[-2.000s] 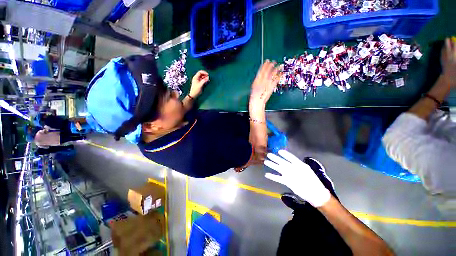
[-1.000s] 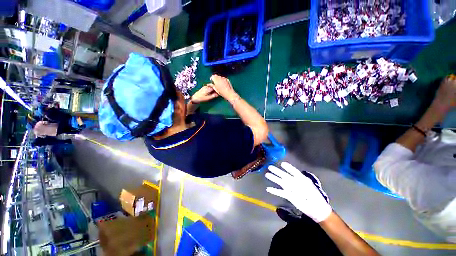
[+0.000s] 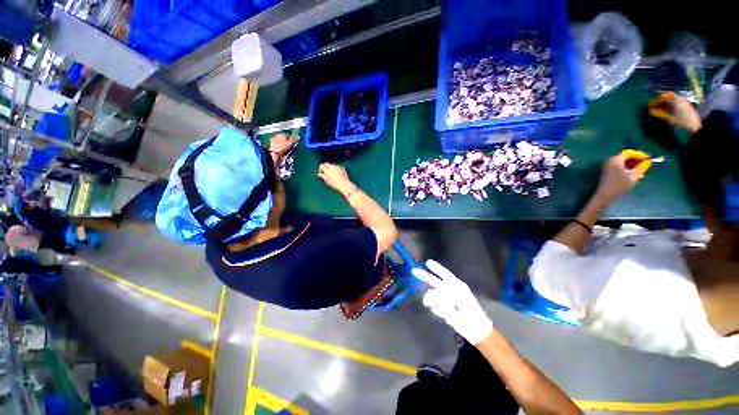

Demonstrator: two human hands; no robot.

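Observation:
My right hand [image 3: 455, 306] wears a white glove and reaches in from the lower right, over the floor behind the bench. Two fingers point up and left, the others look partly curled, and it holds nothing. Its fingertips overlap the view of a blue stool [image 3: 397, 296] under a seated worker; I cannot tell if they touch. My left hand is not in view. Beyond, a heap of small white, dark and pinkish parts [image 3: 486, 172] lies on the green bench [image 3: 454, 209]. A deep blue bin [image 3: 510, 134] with similar parts stands behind it.
A worker in a blue cap [image 3: 223, 190] sits at the bench on the left. A worker in white [image 3: 632, 284] sits at the right, holding a yellow-orange tool [image 3: 638, 162]. A divided blue bin [image 3: 348, 111] stands behind the bench's left part. A carton [image 3: 166, 379] stands lower left.
The view has shifted, showing more of the right worker and the bench's right side. The capped worker's hands have moved apart. My gloved hand's spread fingers have partly curled.

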